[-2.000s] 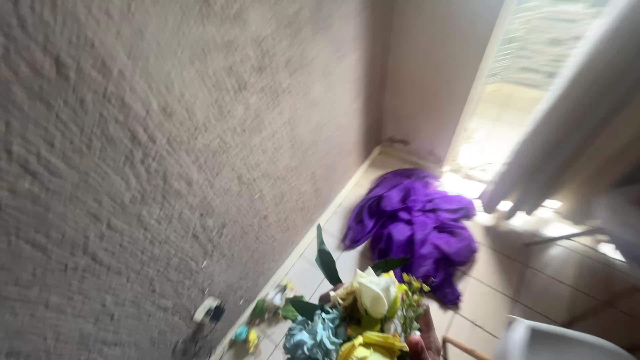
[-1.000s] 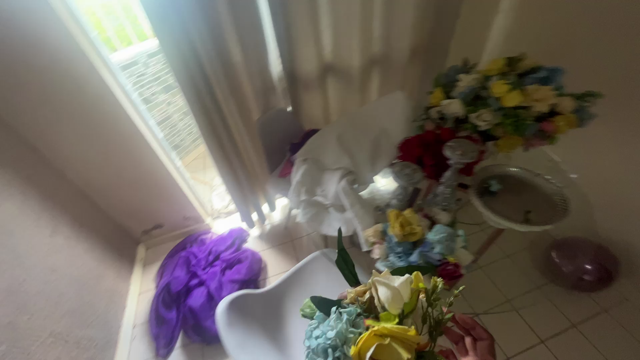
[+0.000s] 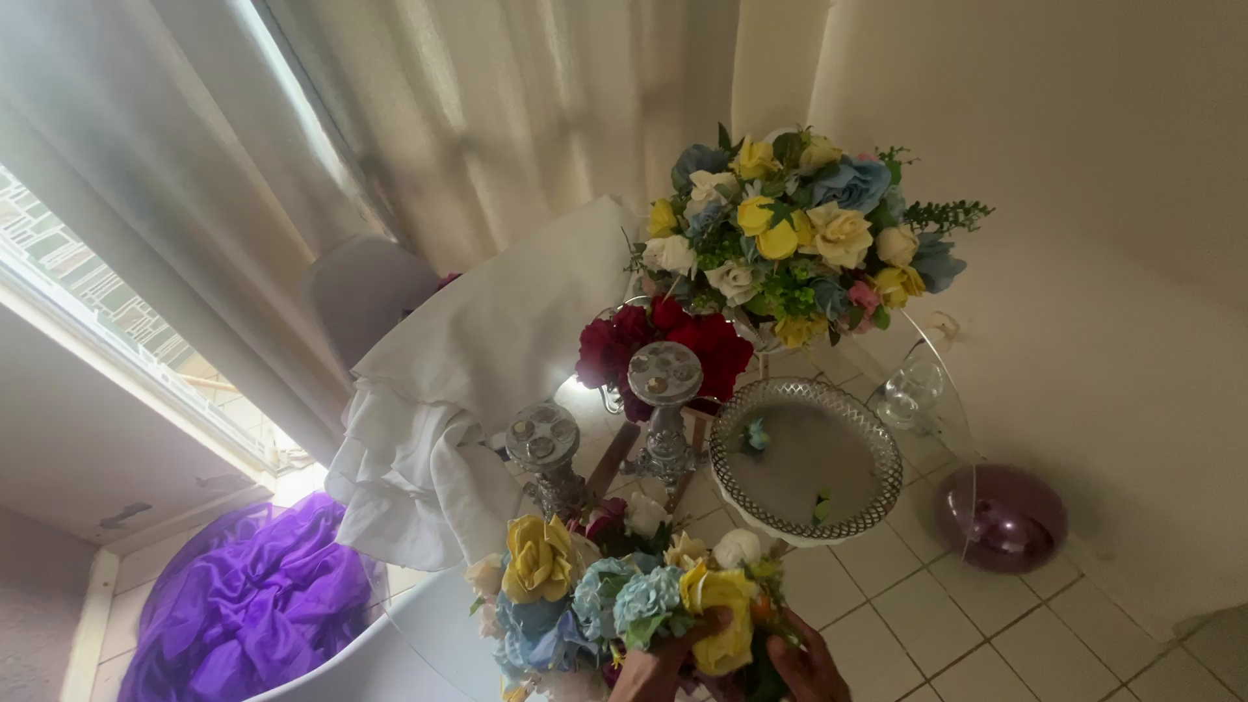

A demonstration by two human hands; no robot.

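Note:
Near the bottom centre, my left hand (image 3: pixel 663 663) grips part of a bunch of artificial flowers, its fingers behind a yellow flower (image 3: pixel 720 614). My right hand (image 3: pixel 804 663) closes around the bunch's right side, partly hidden by leaves. Blue, cream and mustard artificial flowers (image 3: pixel 539 561) adjoin the bunch on the left; where one group ends and the other begins is unclear. Just beyond stand two ornate silver candle holders (image 3: pixel 665 429) (image 3: pixel 551 478). Right of them lies a round tray with a lattice rim (image 3: pixel 882 444), holding small leafy bits.
A large artificial flower arrangement (image 3: pixel 780 234) stands at the back, with red flowers (image 3: pixel 717 351) before it. White cloth (image 3: pixel 419 458) drapes at left, beside a white chair (image 3: pixel 390 643). Purple fabric (image 3: pixel 263 604) and a shiny purple balloon (image 3: pixel 1002 517) are low down. A glass (image 3: pixel 912 390) stands right.
The view has swung right. The flower bunch in my hands is now beside the blue and mustard flowers near the candle holders, and both hands are on it.

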